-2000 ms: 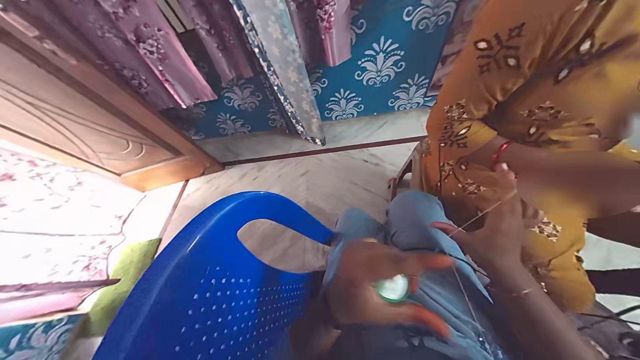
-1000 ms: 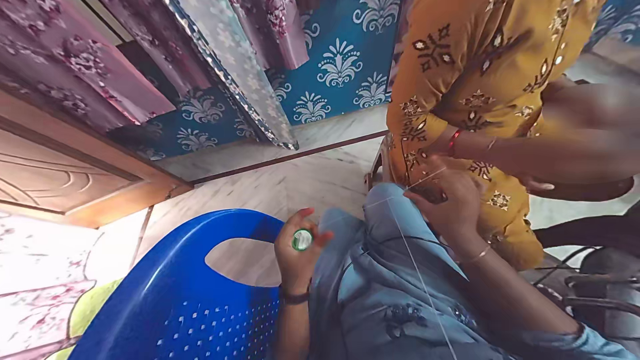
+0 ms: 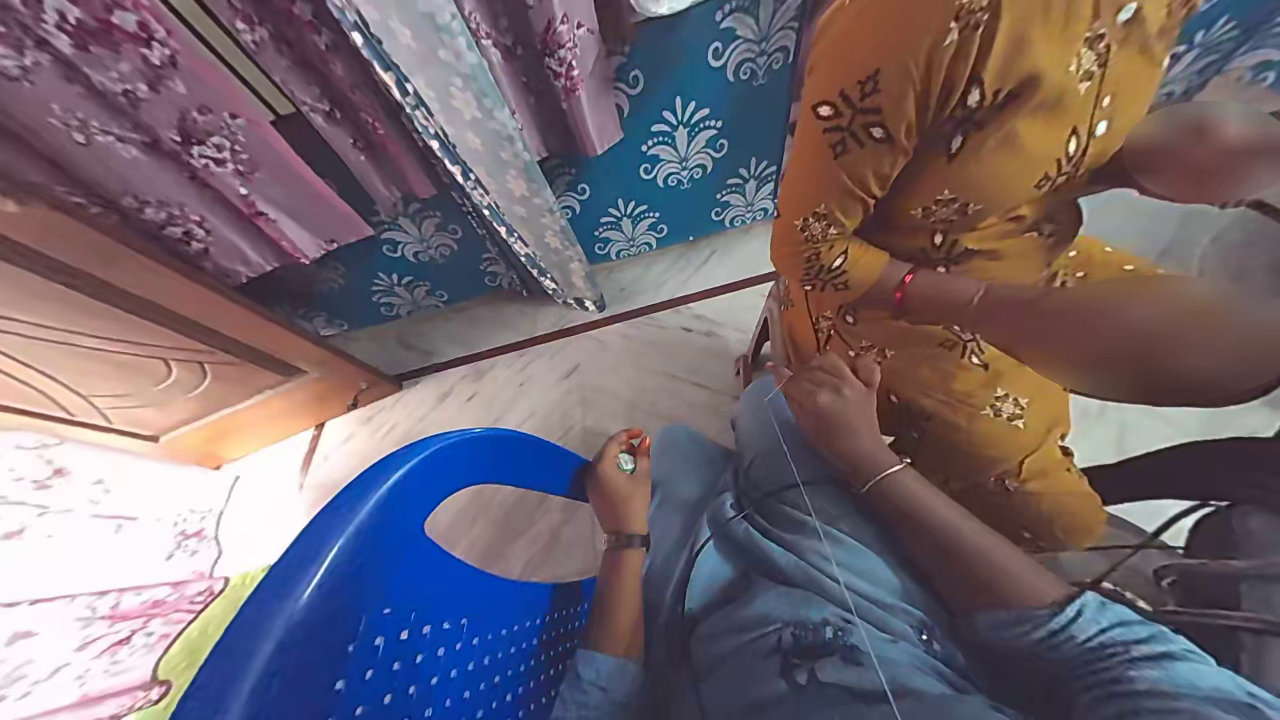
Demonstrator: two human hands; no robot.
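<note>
Near the armrest of a blue plastic chair (image 3: 330,560), my left hand (image 3: 618,485) is closed around a small round object (image 3: 626,463), pale with a green edge; its kind is unclear. My right hand (image 3: 835,405) is above my right knee, beside the yellow clothing of another person, with its fingers drawn together on a thin white thread (image 3: 815,515). From these fingers the thread runs down across my blue garment (image 3: 770,600) to the bottom edge of the view. The thread's far end is out of sight.
A person in yellow patterned clothing (image 3: 940,200) sits close at the right, a forearm reaching across. A wooden door (image 3: 150,340) stands at the left. Curtains (image 3: 500,130) hang before a blue patterned wall (image 3: 680,145). Metal rods and dark items lie at the lower right.
My left hand has moved away from my right hand to beside the chair's armrest, keeping the round object. The fingers of my right hand, spread before, are now drawn together on the thread.
</note>
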